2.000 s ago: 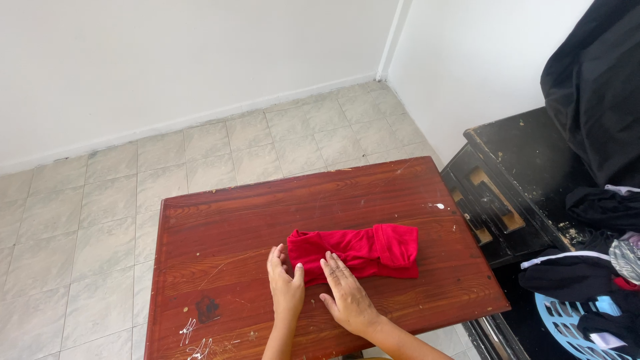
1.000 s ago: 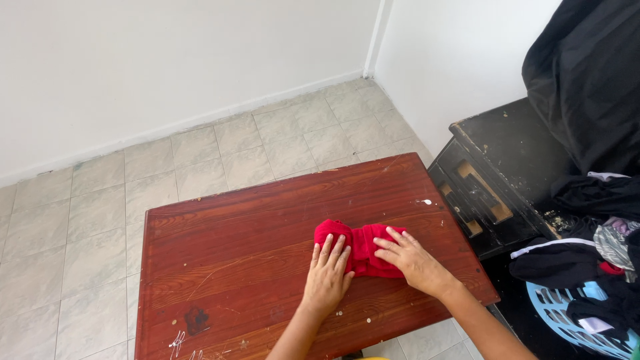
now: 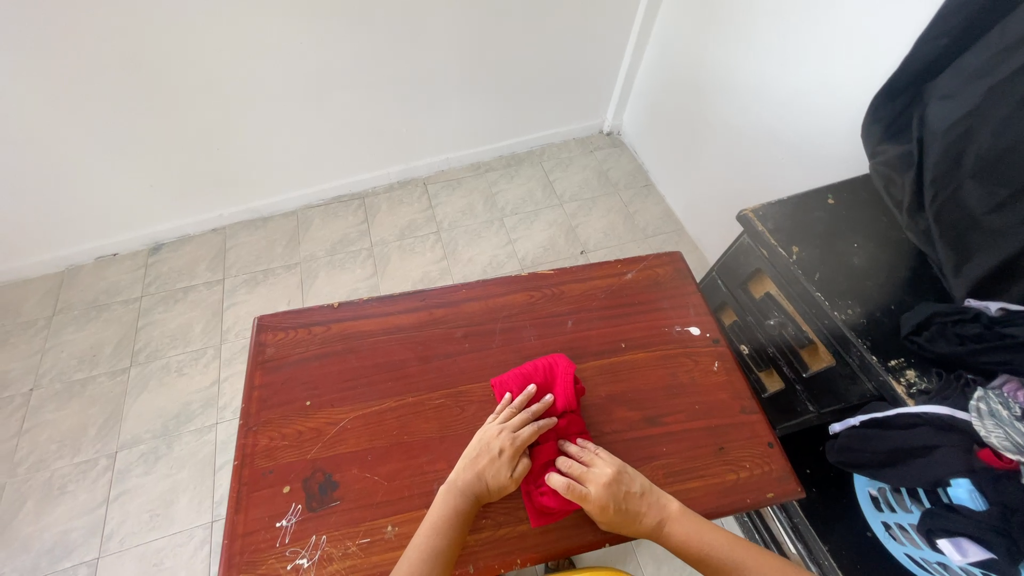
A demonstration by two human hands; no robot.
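A folded red cloth, apparently a garment [image 3: 552, 376], lies on the reddish-brown wooden table [image 3: 384, 384], its long side running from near edge toward the far side. My left hand [image 3: 500, 448] rests on the cloth's left side, fingers spread over its middle. Lower down and to the right, my right hand [image 3: 604, 488] touches the near part, its fingers bent against the fabric. Both palms face down, and part of the cloth is hidden beneath the fingers.
Right of the table stands a worn black wooden cabinet [image 3: 832, 248] with dark fabric over it. A light blue plastic basket [image 3: 876, 512] holds dark clothes [image 3: 904, 444] at the lower right. A yellow object [image 3: 592, 571] shows below the table's near edge.
The red cloth has turned from lying crosswise to lying lengthwise away from me. Both hands have moved with it and are now on its middle and near part.
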